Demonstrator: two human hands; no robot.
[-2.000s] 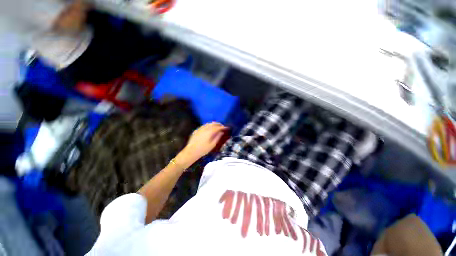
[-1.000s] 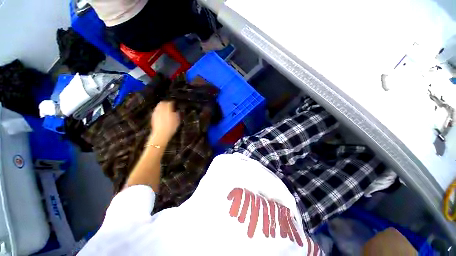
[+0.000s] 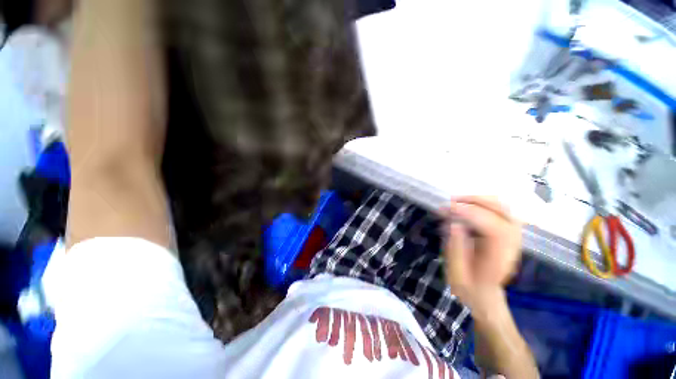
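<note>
The dark brown plaid garment [image 3: 252, 104] hangs in a large blurred mass at the left and top centre, partly over the left part of the white table [image 3: 445, 89]. My left forearm is raised along its left side; the left hand is cut off by the top edge. My right hand [image 3: 483, 240] is at the table's front edge, blurred, with its fingers curled; whether it holds anything cannot be told.
Scissors with red and yellow handles [image 3: 608, 244] lie near the table's front edge, right of my right hand. The blurred sewing machine [image 3: 593, 118] is at the upper right. A blue crate [image 3: 296, 240] is below the table, beside my checked lap clothing [image 3: 378, 237].
The garment has risen from the crates at the left to above table height, with my left arm raised beside it. My right hand has come into view. The camera view has shifted toward the table.
</note>
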